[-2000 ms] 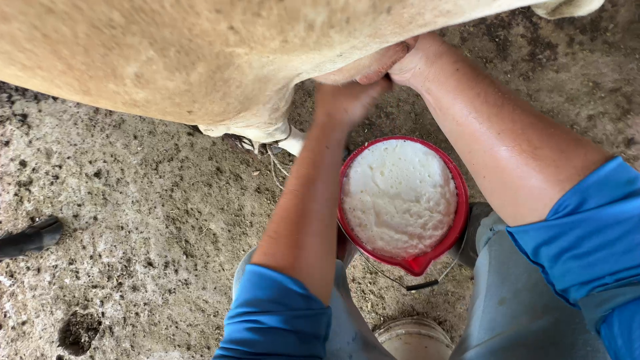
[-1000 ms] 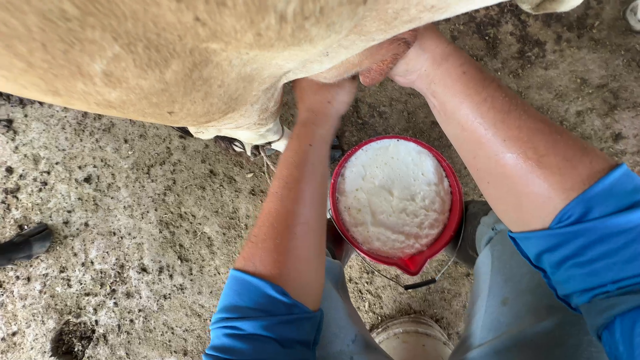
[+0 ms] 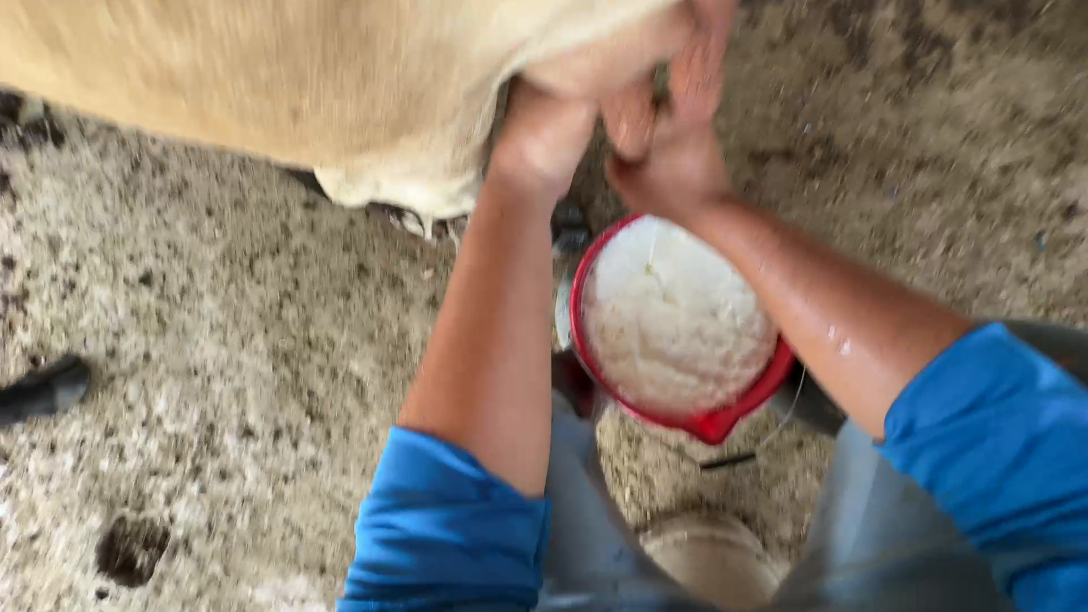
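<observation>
A cow's tan belly and udder fill the top of the view. My left hand is up against the udder, its fingers hidden behind the wrist and the udder. My right hand is at a teat on the udder's right side; blur hides whether its fingers are closed around it. Below both hands, between my knees, is a red bucket with a pouring lip, full of foamy white milk. A thin stream of milk shows over the foam.
Under the bucket's lip hangs its wire handle with a black grip. A pale round container is between my legs. The rough, dirty concrete floor has a hole at lower left. A dark object lies at the left edge.
My right hand has moved down and left along the udder, closer to the bucket, and its forearm now overlaps the bucket's right rim. My left hand stays at the udder.
</observation>
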